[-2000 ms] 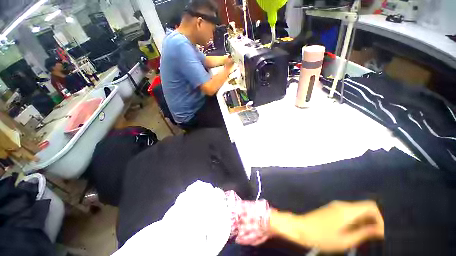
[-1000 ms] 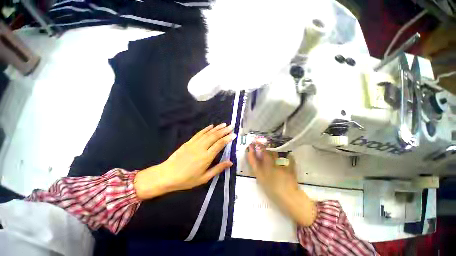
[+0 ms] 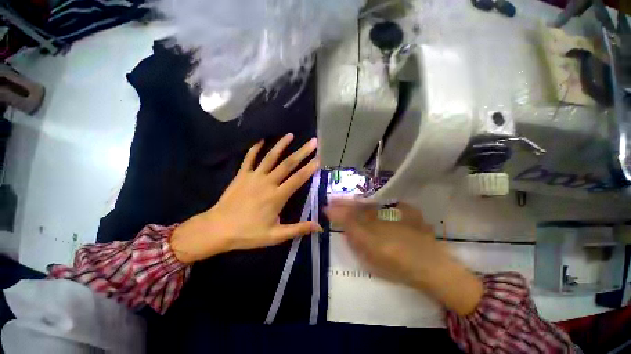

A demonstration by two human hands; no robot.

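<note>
A black garment panel [image 3: 187,138] lies on the table left of the sewing machine [image 3: 443,97]. Two pale stripes [image 3: 315,276] run down its right side, joining near the needle area and spreading toward the near edge. My left hand [image 3: 256,200] lies flat on the panel with fingers spread, fingertips at the stripes. My right hand [image 3: 394,242] is blurred, just below the presser foot area [image 3: 349,182], its fingertips at the panel's right edge. Whether it grips the cloth cannot be told. The needle itself is not clear.
A white fluffy bundle [image 3: 242,41] hangs over the panel's far part and beside the machine head. A ribbed white knob [image 3: 488,183] is on the head. Printed ruler marks [image 3: 349,274] show on the table. Striped black pieces [image 3: 90,17] lie at the far left. A pinkish object [image 3: 21,90] is at left.
The view has moved closer to the machine. My left hand's fingers have spread wider on the panel. My right hand stays near the foot, now lower and flatter. The bundle appears farther left.
</note>
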